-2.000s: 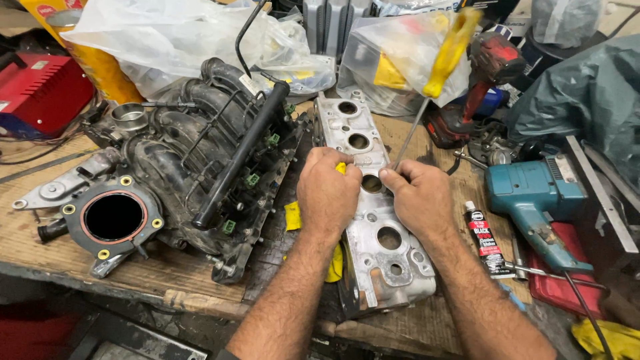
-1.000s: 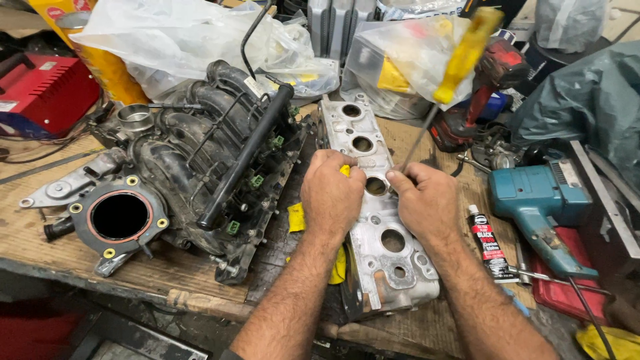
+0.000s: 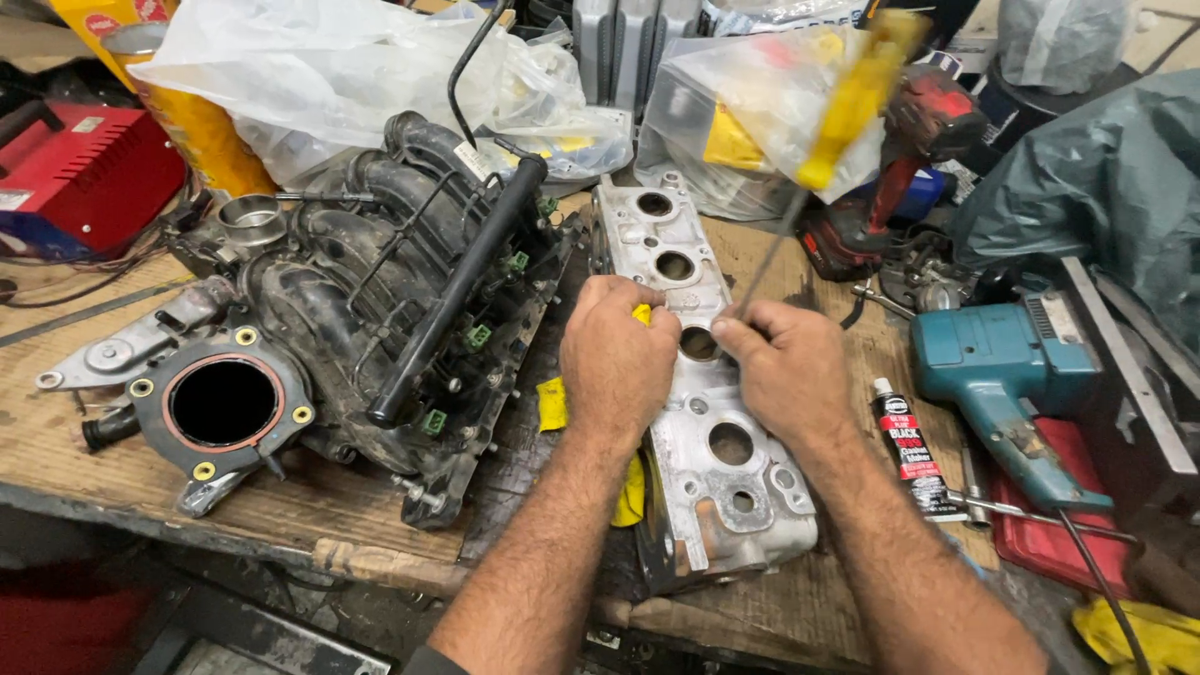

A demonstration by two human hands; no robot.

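A bare aluminium cylinder head [image 3: 689,403] lies lengthwise on the cardboard-topped bench. On its left edge rests my left hand [image 3: 619,356], fingers curled, a bit of yellow material showing beside them. My right hand [image 3: 783,361] grips the thin metal shaft of a screwdriver [image 3: 825,141] near its lower part; the yellow handle points up and right, blurred. The tip is hidden by my fingers, near a round port. Yellow scraps [image 3: 553,404] lie left of the head. Whether my left fingers pinch something cannot be made out.
A black intake manifold [image 3: 375,253] fills the left of the bench. Right of my arms lie a gasket maker tube [image 3: 914,455], a teal corded power tool [image 3: 1012,356] and a red case [image 3: 1059,553]. A red cordless tool [image 3: 923,122] and plastic bags [image 3: 309,84] stand behind.
The screwdriver's handle has changed its tilt a little and is still blurred. Both hands stay at about the same place on the cylinder head.
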